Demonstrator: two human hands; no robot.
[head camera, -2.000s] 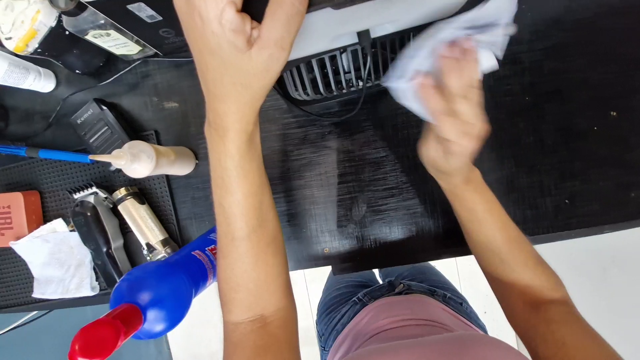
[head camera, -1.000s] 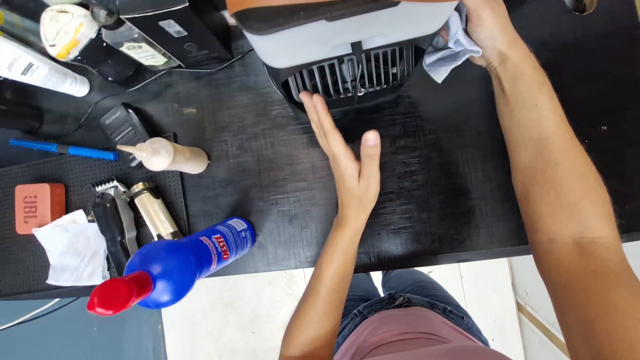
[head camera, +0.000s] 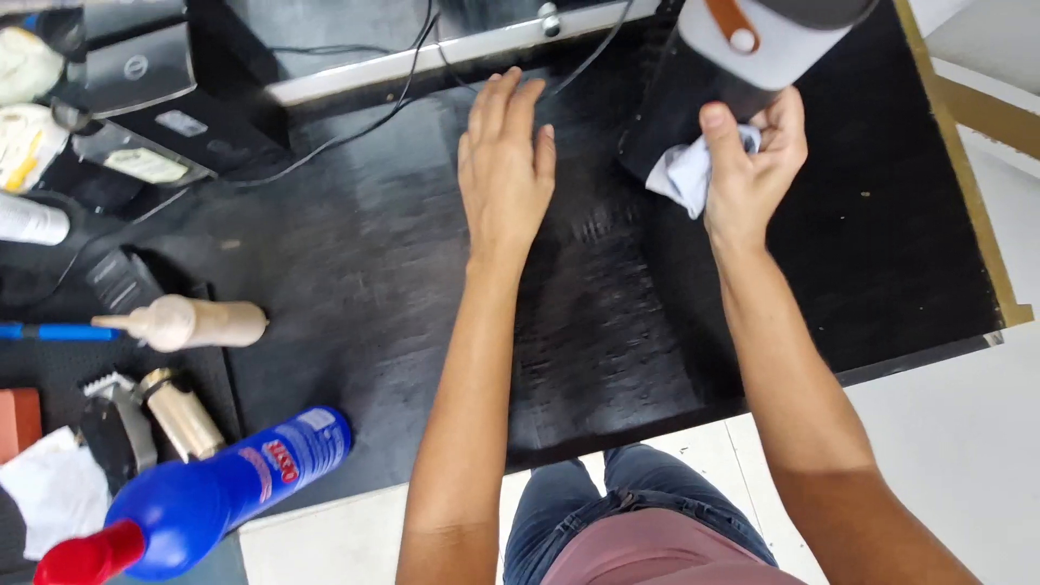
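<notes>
A black table (head camera: 382, 268) spreads in front of me. My left hand (head camera: 505, 175) rests palm down over its far middle part, fingers apart and holding nothing. To the right, my right hand (head camera: 751, 166) grips a crumpled pale cloth (head camera: 685, 175) against the side of a black and white appliance (head camera: 715, 73) with a brown strap. The appliance runs out of view at the top; whether my fingers also grip it cannot be told.
At left are a blue bottle with a red cap (head camera: 268, 463), a beige squeeze bottle (head camera: 203, 322), a hair clipper (head camera: 122, 422), a gold-coloured clipper (head camera: 183, 414), a white cloth (head camera: 57, 487) and a black box (head camera: 175, 89). A thin cable (head camera: 325, 146) crosses behind my left hand.
The appliance has moved from the middle to the right and turned, its vent grille now out of sight. My left hand has moved from near the grille to the far middle of the table.
</notes>
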